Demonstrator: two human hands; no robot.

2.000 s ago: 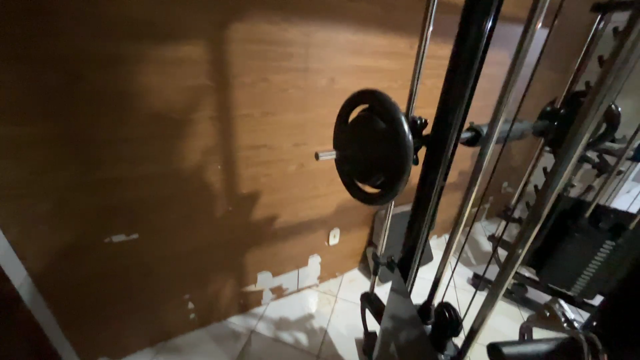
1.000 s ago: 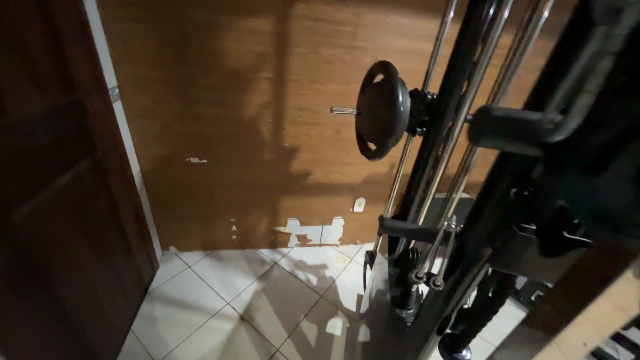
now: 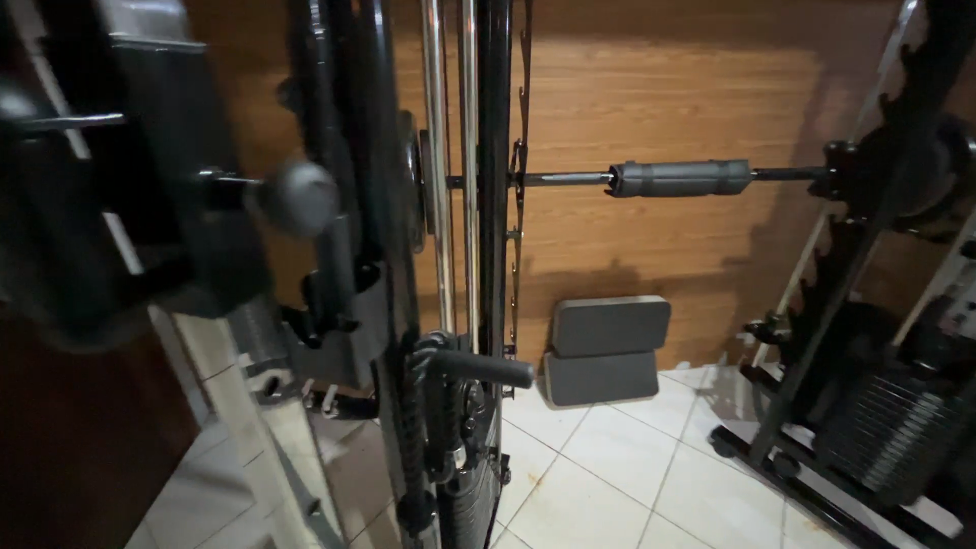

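Neither my left hand nor my right hand is in view. A barbell point(image 3: 568, 179) with a dark foam pad point(image 3: 682, 178) wrapped around its middle spans a rack at chest-like height before a wood-panelled wall. Its left end passes behind chrome guide rods point(image 3: 471, 191), where the edge of a weight plate point(image 3: 412, 183) shows. A black padded handle point(image 3: 480, 367) sticks out from the machine's upright. At the near left, a blurred machine part carries a round grey knob point(image 3: 301, 198).
Two dark pads point(image 3: 610, 324) lean against the wall on the white tiled floor point(image 3: 595, 488). On the right stand a notched black upright point(image 3: 846, 267) and a weight stack point(image 3: 884, 435). A dark brown surface point(image 3: 69, 427) fills the lower left.
The view has swung right and closer to the machine. The padded middle of the barbell and the leaning pads now show plainly.
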